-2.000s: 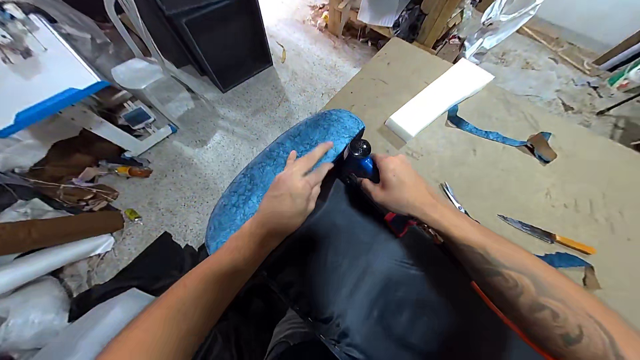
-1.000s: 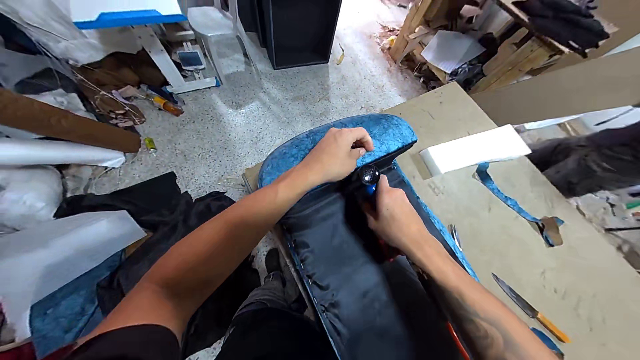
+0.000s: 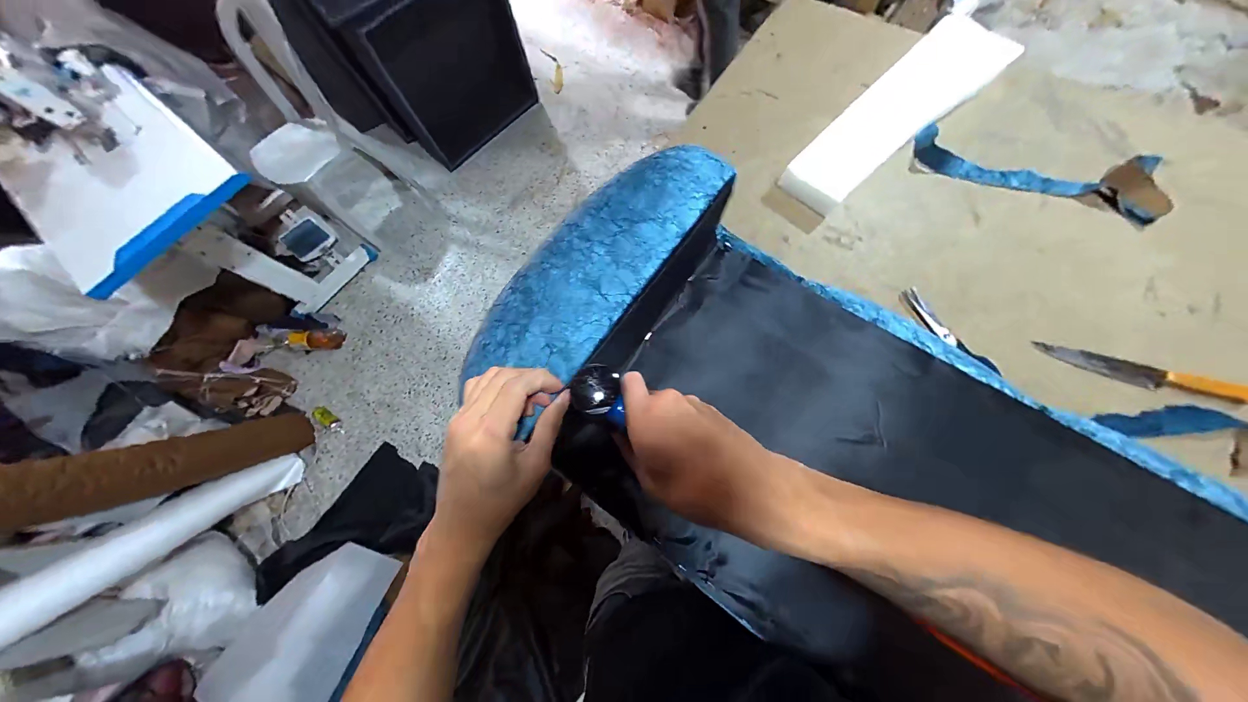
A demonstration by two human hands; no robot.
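A curved piece covered in blue marbled upholstery (image 3: 604,263) joins a long panel faced with black fabric (image 3: 809,361). My right hand (image 3: 692,458) grips a blue and black tool (image 3: 597,390) with a round black end, probably a pneumatic stapler, set against the seam between the blue cover and the black strip. My left hand (image 3: 502,439) pinches the edge of the blue cover just left of the tool. The tool's nose is hidden. An orange-red hose (image 3: 965,648) shows beneath my right forearm.
Scissors (image 3: 936,322), a knife with a yellow handle (image 3: 1150,370), a white foam block (image 3: 902,112) and blue scraps (image 3: 1024,180) lie on the tan board. A sewing machine table (image 3: 146,185), white chair (image 3: 327,146) and fabric rolls (image 3: 146,468) stand or lie left.
Both hands and the tool have moved along the curved piece, from near its far tip toward its near end. The view has swung between frames.
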